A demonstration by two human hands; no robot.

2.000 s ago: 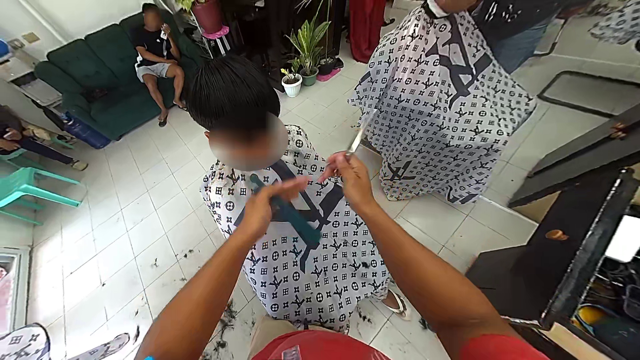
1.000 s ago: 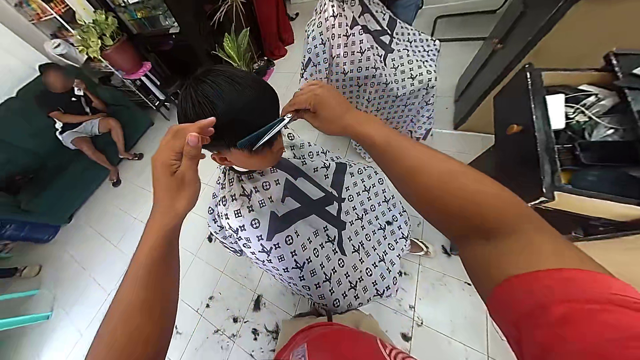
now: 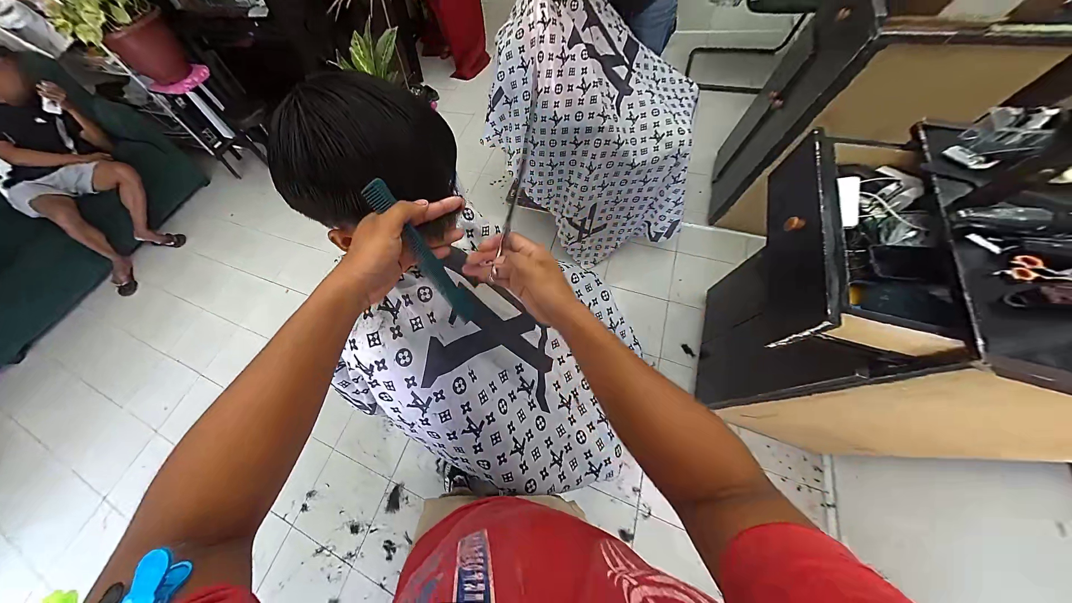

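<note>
A seated person with short black hair [image 3: 360,142] faces away from me, draped in a white barber's cape [image 3: 469,410] with a dark pattern. My left hand [image 3: 394,247] is at the back of that head and holds a teal comb [image 3: 440,280] slantwise, its toothed end up by the hair and its other end over the cape. Just right of it, my right hand [image 3: 523,272] holds haircutting scissors [image 3: 505,226] by the finger loops, blades pointing up and away from the hair. Part of the left fingers lies against the lower hair.
Another caped person [image 3: 595,126] is ahead. At the right stands a black cabinet [image 3: 754,343] with open drawers holding cables and orange-handled scissors [image 3: 1034,268]. A person sits on a green sofa [image 3: 50,276] at the left, near a potted plant [image 3: 151,46]. Cut hair [image 3: 394,498] lies on the tiles.
The comb has passed from my right hand, at the head a second ago, to my left hand, which was empty then. My right hand has moved down, off the head. The view has shifted.
</note>
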